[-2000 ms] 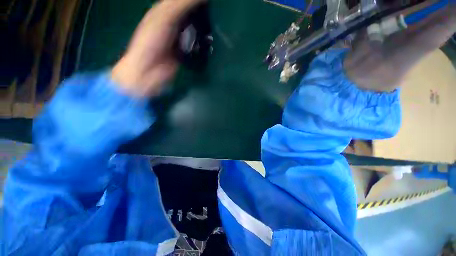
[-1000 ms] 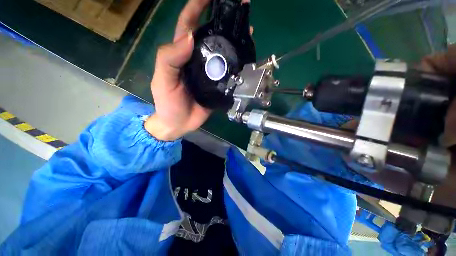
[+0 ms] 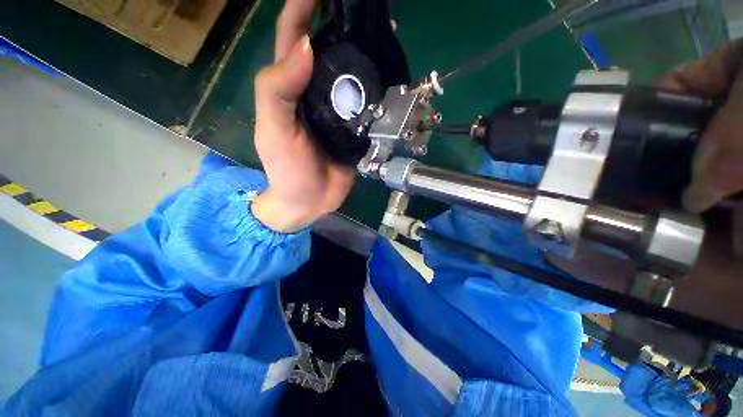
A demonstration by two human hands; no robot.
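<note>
My left hand (image 3: 295, 155) holds a round black housing (image 3: 334, 134) with a pale round centre, above the green bench. My right hand (image 3: 721, 138), partly cut off by the right edge, is shut on the black body of a power screwdriver (image 3: 644, 142) with silver clamps. The tool lies roughly level and points left. Its silver nose block (image 3: 397, 122) meets the housing's right rim beside the pale centre. A whitish air fitting (image 3: 399, 221) sits below the nose. No screw can be made out at the tip.
The green bench top (image 3: 269, 61) lies behind the hands. A tan cardboard piece (image 3: 167, 24) is at the upper left. Yellow-black floor tape (image 3: 49, 212) shows at the left. A dark hose (image 3: 521, 273) runs along the tool's lower side toward the right.
Two seconds ago the tool and housing were apart; by one second ago the nose met the rim. Since then the tool has shifted slightly left and up, and the housing has turned a little.
</note>
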